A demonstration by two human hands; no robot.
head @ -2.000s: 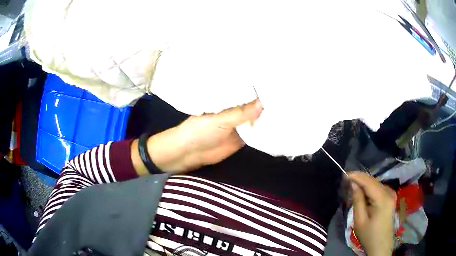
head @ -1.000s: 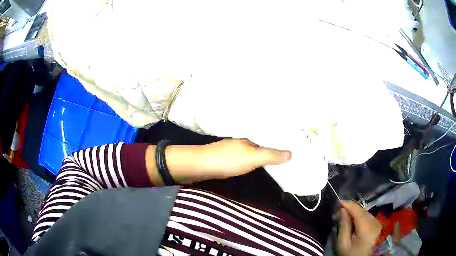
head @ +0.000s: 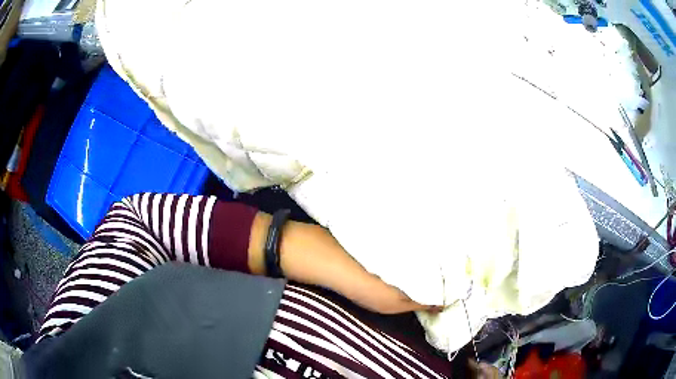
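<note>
The cream-white jacket lies over the table edge and my lap, mostly overexposed. My left hand grips its lower edge with the fingertips; the fingers are partly hidden by the cloth. A thin cord hangs in a loop from that edge. My right hand is cut off by the bottom edge of the picture, and only a small blurred part shows beside the cord. I cannot tell what it holds.
A blue crate is below at left. Slim snips or tweezers and a blue and red stick lie on the table at right. The sewing machine head is at upper right. Loose cords and a red-orange bundle are at lower right.
My left hand has moved right and down with the jacket edge. My right hand has dropped mostly out of the picture. More of the sewing machine shows at upper right.
</note>
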